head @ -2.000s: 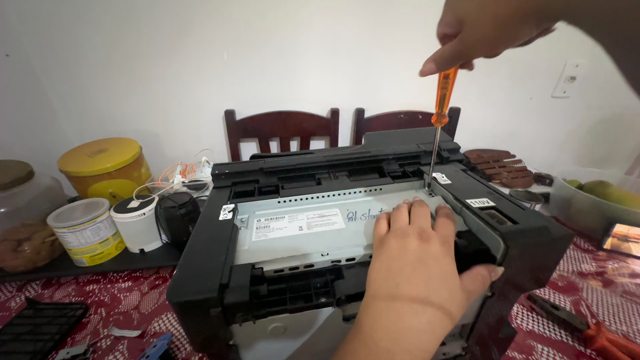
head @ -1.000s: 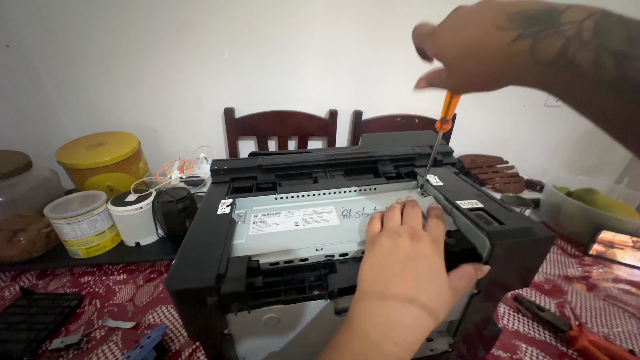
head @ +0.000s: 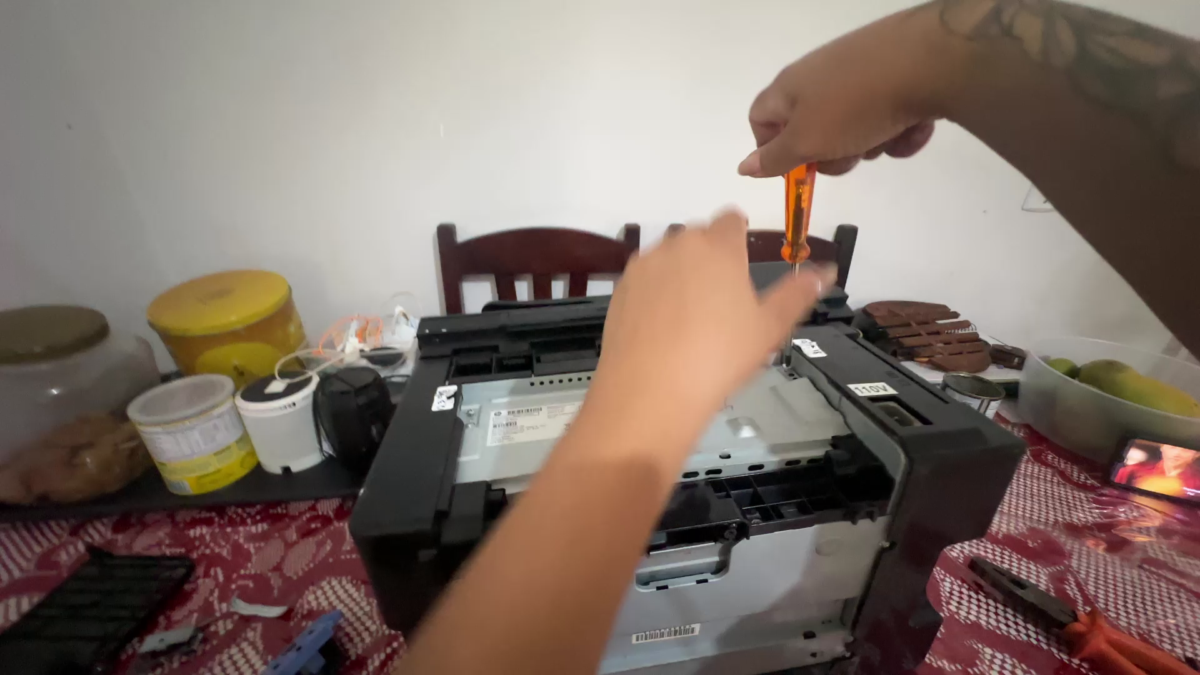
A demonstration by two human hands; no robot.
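My right hand (head: 844,103) grips the top of a screwdriver with an orange translucent handle (head: 798,211). The screwdriver stands nearly upright, its shaft pointing down at the back right corner of the metal plate (head: 797,412) in an opened black printer (head: 956,459); the tip is hard to make out. My left hand (head: 684,309), blurred, hovers above the printer with thumb and fingers apart, the thumb passing in front of the shaft just below the handle. Nothing shows in that hand. My left forearm hides part of the plate and its label.
Pliers with red handles (head: 1097,633), a lit phone (head: 1158,469) and a plastic bowl of fruit (head: 1078,412) are on the right. Tubs, a jar (head: 66,403) and cables stand on the left. A black grille (head: 89,600) and a blue plastic part (head: 305,647) lie front left. Chairs (head: 539,248) stand behind.
My left hand has lifted off the metal plate, where it was resting, and moved up toward the screwdriver. My right hand still holds the screwdriver, which stands more upright than a second ago.
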